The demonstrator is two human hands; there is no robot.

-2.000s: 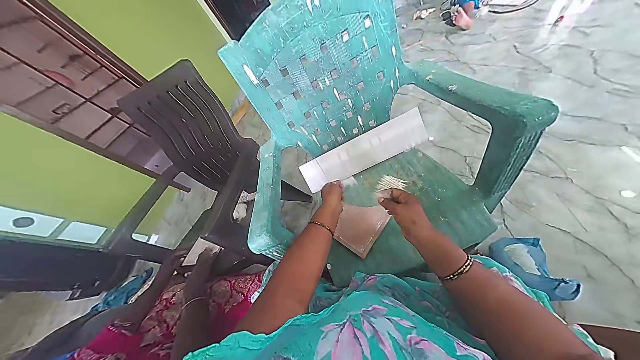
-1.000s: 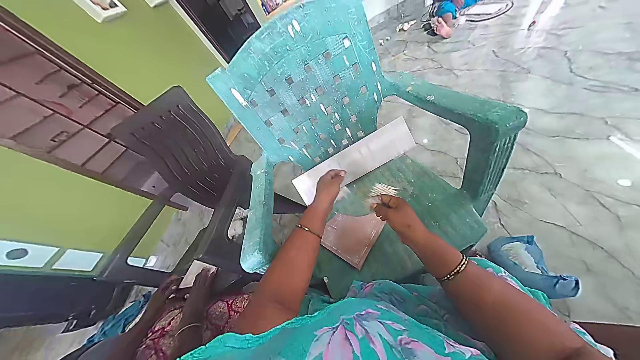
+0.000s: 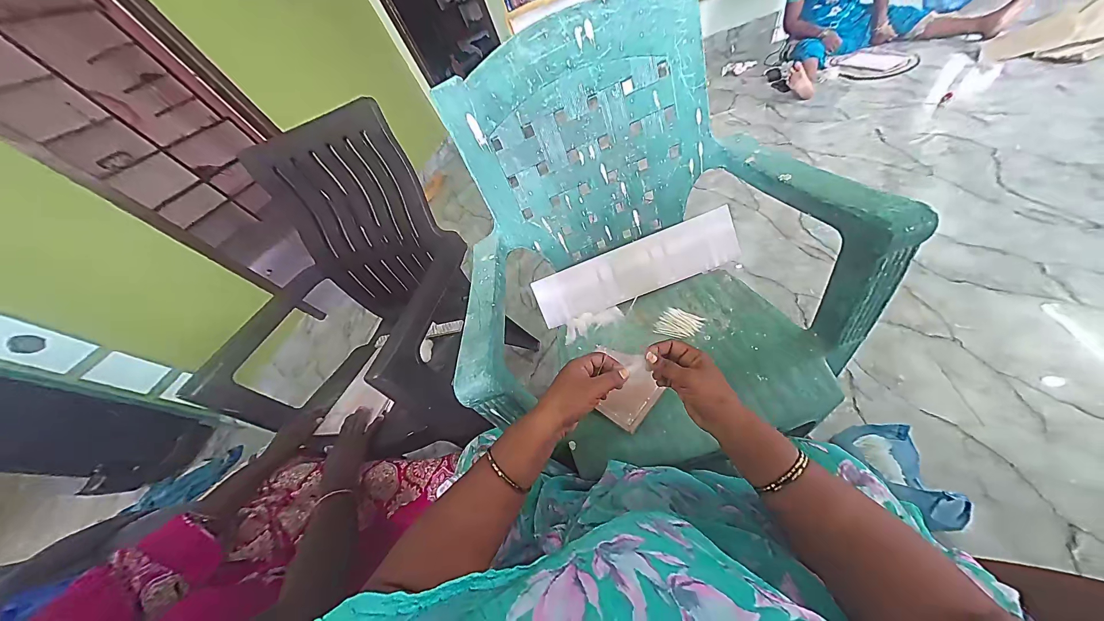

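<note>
My left hand (image 3: 591,388) and my right hand (image 3: 686,375) pinch a small, thin, translucent piece (image 3: 634,358) between them, its material unclear. Below it a brownish square board (image 3: 632,410) lies at the front of a green plastic chair's seat (image 3: 759,362). Beyond my right hand rests a small bundle of thin white sticks (image 3: 680,323), maybe cotton wicks. White fluffy bits (image 3: 595,321) lie beyond my left hand. A long white sheet (image 3: 638,266) lies across the back of the seat, against the backrest.
The green chair's armrests (image 3: 828,194) rise on both sides. At left stands a dark plastic chair (image 3: 362,207), where another person's hands (image 3: 354,423) touch a pale flat piece. A person (image 3: 841,34) sits on the marbled floor at the upper right. Blue cloth (image 3: 914,479) lies beside the chair.
The sticks, by my right hand's fingers earlier, now lie on the seat apart from it. Both my hands have come together over the board, with the thin piece between them.
</note>
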